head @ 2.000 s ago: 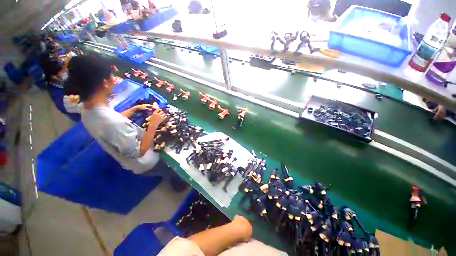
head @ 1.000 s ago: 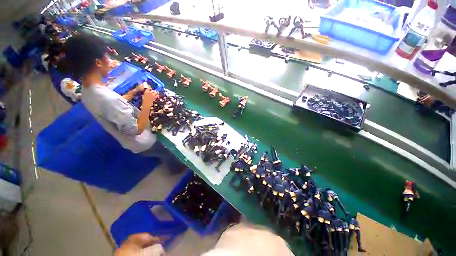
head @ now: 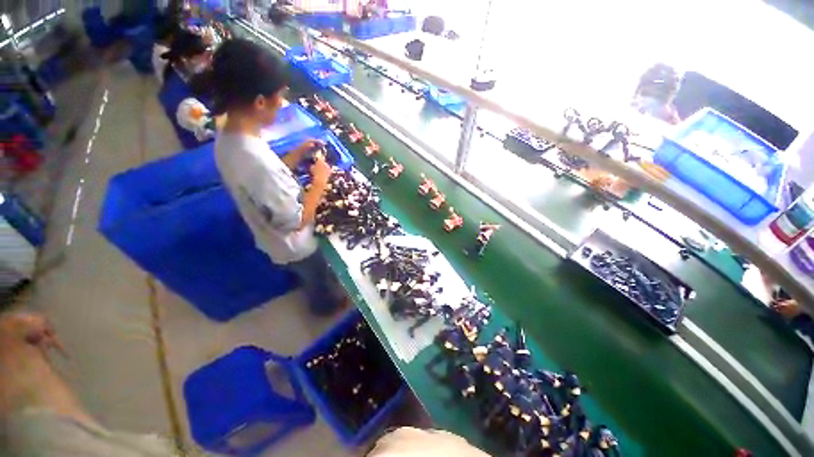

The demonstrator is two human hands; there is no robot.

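My left hand is at the far left edge, blurred and partly cut off, with the forearm below it. It is away from the bench, over the floor side. Its fingers are unclear, and I cannot tell whether it holds anything. My right hand is out of the picture. A heap of dark leg sections with pale patches lies on the green bench edge in front of me. More dark parts lie on a white sheet further along.
A person works at the left beside a large blue bin. A blue stool-like plastic piece and a blue crate of dark parts are below the bench. Red-and-flesh torsos line the green conveyor. A black tray sits on the rail.
The view has swung left, so the cardboard has left the picture. My left hand has moved from the bottom middle, over the floor, to the far left.
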